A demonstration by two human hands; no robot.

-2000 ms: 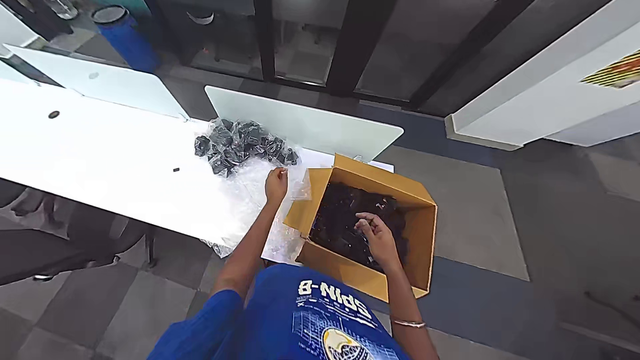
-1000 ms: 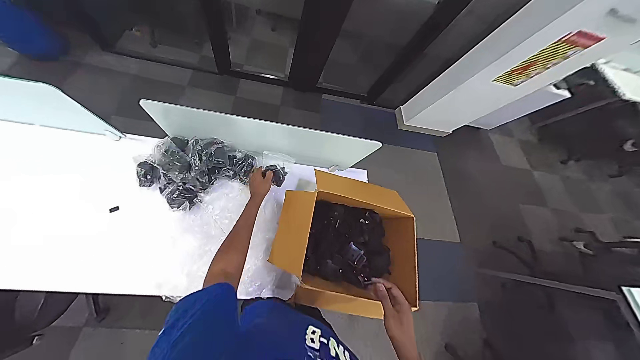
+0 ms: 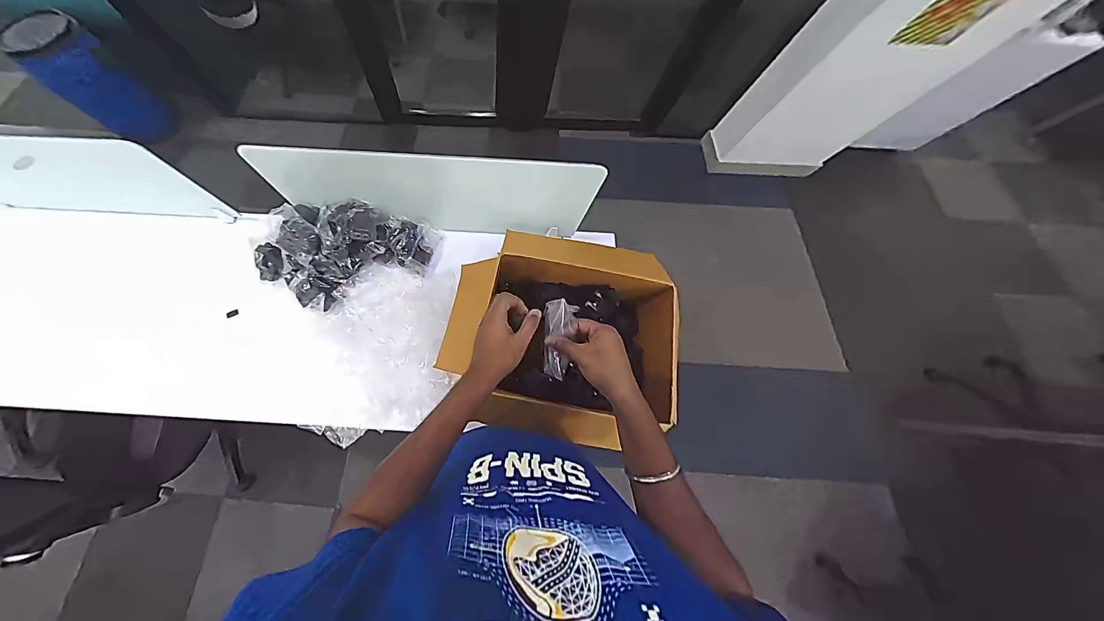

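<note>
An open cardboard box holds many black items in clear plastic. Over it, my right hand pinches a small clear plastic bag between thumb and fingers. My left hand is just left of the bag, above the box's left side, with thumb and fingertips close together; whether something small is between them cannot be told. On the white table, a pile of black items in clear plastic lies beyond a heap of clear plastic bags, both left of the box.
A frosted divider panel stands along the table's far edge. A small black piece lies on the white table. A blue bin is at the far left, a white pillar at the far right. A dark chair is near the lower left.
My left hand has moved from the pile of black items to above the box. My right hand has moved from the box's near edge to over its contents and now shows a clear bag.
</note>
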